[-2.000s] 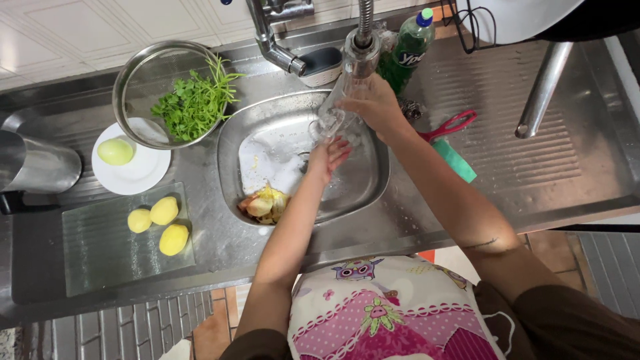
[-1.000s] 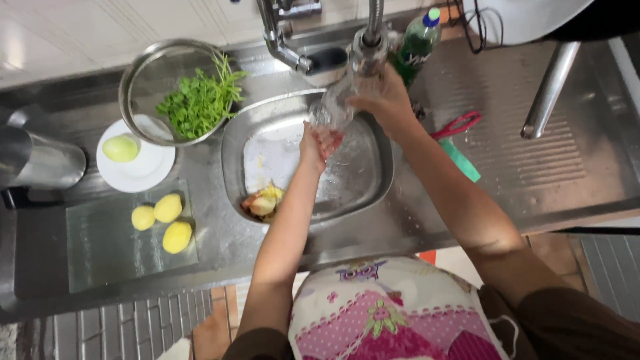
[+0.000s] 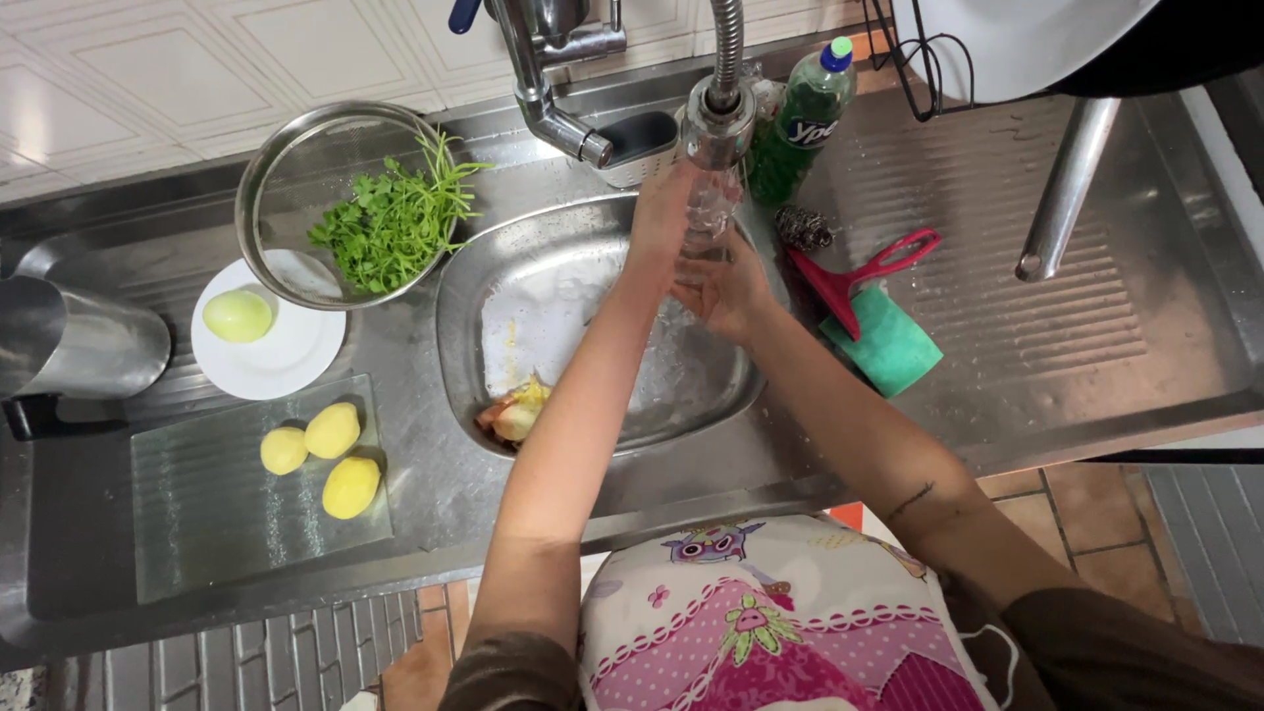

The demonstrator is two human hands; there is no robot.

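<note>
A clear glass vessel (image 3: 709,202) is under the faucet's spray head (image 3: 717,128), above the steel sink basin (image 3: 612,444). My left hand (image 3: 664,222) is at its left side, fingers partly hidden behind the spray head and the glass. Beneath the glass, my right hand (image 3: 726,286) has its palm turned up and its fingers spread; whether it touches the glass is hard to tell. Food peels (image 3: 515,410) lie at the basin's lower left.
On the left are a strainer (image 3: 247,212) of green herbs, a white plate (image 3: 222,370) with a pale green onion-like vegetable, a glass board (image 3: 207,494) with yellow lemons, and a metal jug (image 3: 109,336). At right: detergent bottle (image 3: 815,99), red squeegee (image 3: 859,276), green sponge (image 3: 889,346), dish rack (image 3: 918,59).
My left hand has moved up to the upper part of the glass. My right hand has come down from the glass's upper part to below it.
</note>
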